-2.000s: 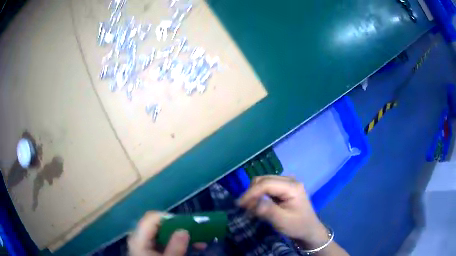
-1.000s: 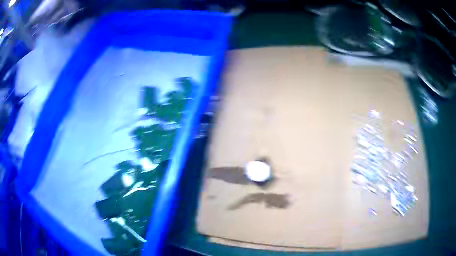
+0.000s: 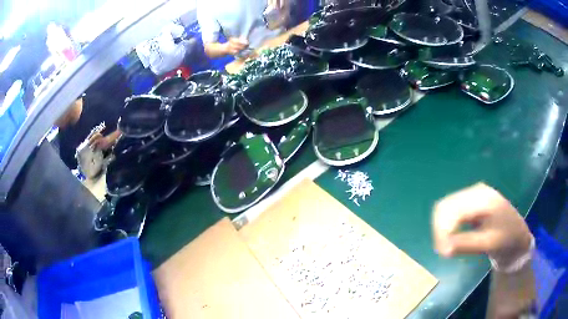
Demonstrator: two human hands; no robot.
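My right hand [image 3: 479,227] is raised over the green bench at the right, slightly blurred, with its fingers curled. Nothing shows between the fingers, and the inside of the hand is hidden. My left hand is out of the picture. The tan cardboard sheet [image 3: 215,274] lies left of my right hand, with a seam across it. Many tiny silvery-white parts [image 3: 336,274] are scattered on its right part. A separate small heap of white parts [image 3: 357,185] lies on the green bench top [image 3: 423,168] beyond the cardboard.
Dark oval units with pale rims [image 3: 248,173] are piled along the back. A tangled green-and-white heap [image 3: 265,68] lies behind them. A blue bin [image 3: 93,265] with a white liner stands at the lower left, another blue bin edge [image 3: 551,249] at the right. Other people [image 3: 233,22] work behind.
The view has swung from the left bin and cardboard to the oval units at the back. My right hand has come into view. The board held two seconds ago is out of view.
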